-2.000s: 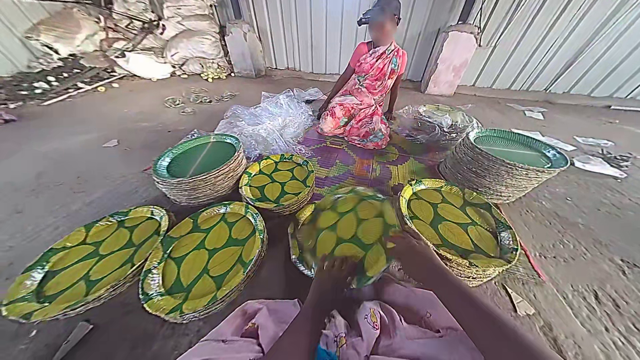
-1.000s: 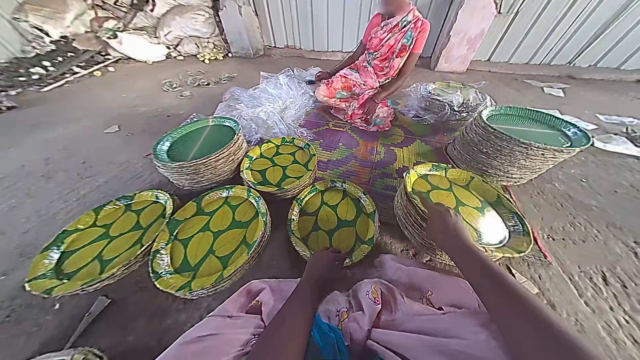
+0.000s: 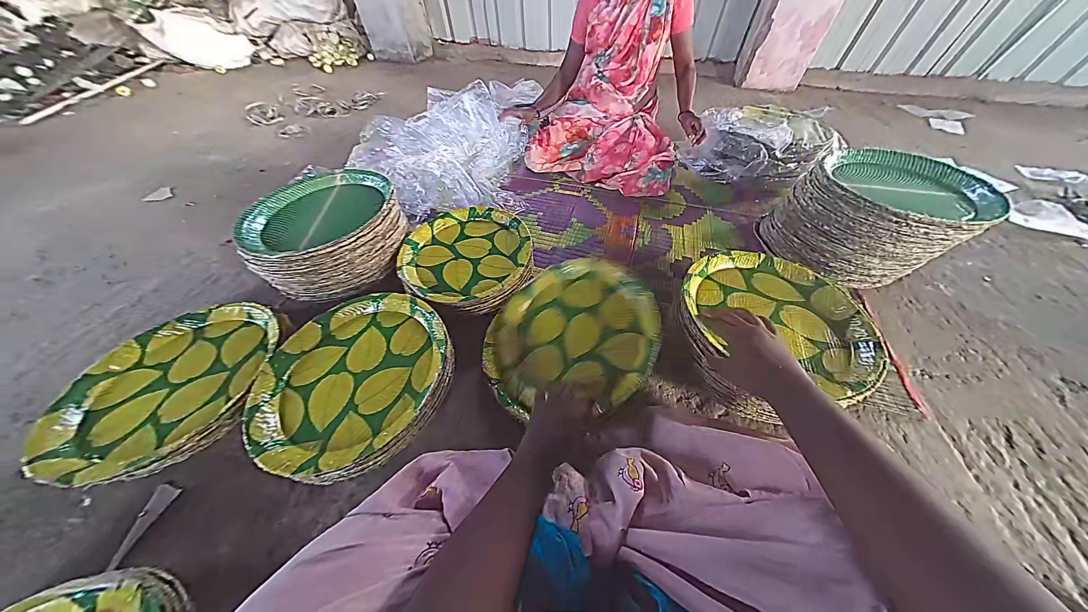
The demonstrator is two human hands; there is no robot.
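A leaf-patterned paper plate [image 3: 582, 327], blurred by motion, is gripped at its near edge by my left hand [image 3: 561, 408]. It tilts above another leaf-patterned plate [image 3: 501, 387] in front of my lap. My right hand [image 3: 748, 348] rests on the left part of a stack of leaf-patterned plates [image 3: 807, 319]; whether its fingers grip the top plate's rim, I cannot tell. Left of the held plate stand a small round stack [image 3: 466, 259], a larger stack [image 3: 348, 387] and, farthest left, another stack [image 3: 153, 391], all with the same yellow leaves on green.
Plain green plates form tall stacks at back left [image 3: 310, 212] and back right [image 3: 909, 187]. A person [image 3: 616, 93] sits on a purple woven mat [image 3: 578, 217] between clear plastic wrap [image 3: 450, 144] and a plastic-covered pile [image 3: 765, 140]. Another stack [image 3: 93, 595] shows at bottom left.
A second ago the middle plate lay flat with my left hand at its near edge; now a plate is raised and tilted there. My right hand remains at the right stack.
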